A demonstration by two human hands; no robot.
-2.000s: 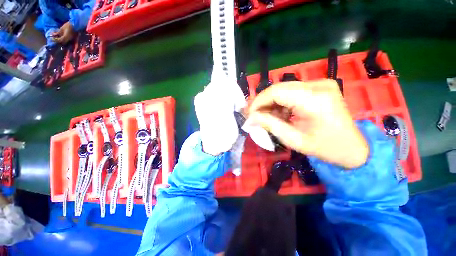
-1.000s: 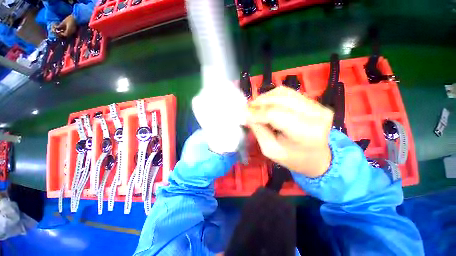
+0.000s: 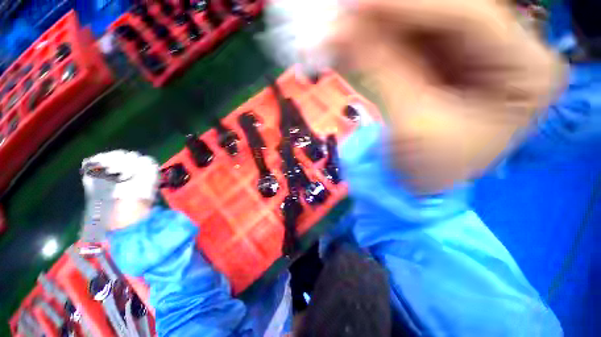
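My left hand [image 3: 128, 179], in a white glove, holds a watch with light strap [image 3: 97, 209] at the left. Its head lies at the fingers and the pale band hangs down towards the left tray. My right hand [image 3: 455, 92] is bare, large and blurred, close to the camera at the upper right. Its fingers point left and end in a blurred white patch; I cannot tell whether they hold anything. The red parts tray [image 3: 227, 214] lies between my hands, with black-strap watches [image 3: 290, 155] in and across its pockets.
A red tray of light-strapped watches [image 3: 79, 280] is at the lower left. More red trays [image 3: 49, 112] with dark watches stand at the upper left and top on the green bench [image 3: 142, 125]. Blue floor [image 3: 527, 230] shows at the right. A dark object [image 3: 349, 293] is at the bottom centre.
The view has turned and tilted. My hands have moved apart: the left, with the light-strapped watch, is over by the left tray; the right has come up close to the camera.
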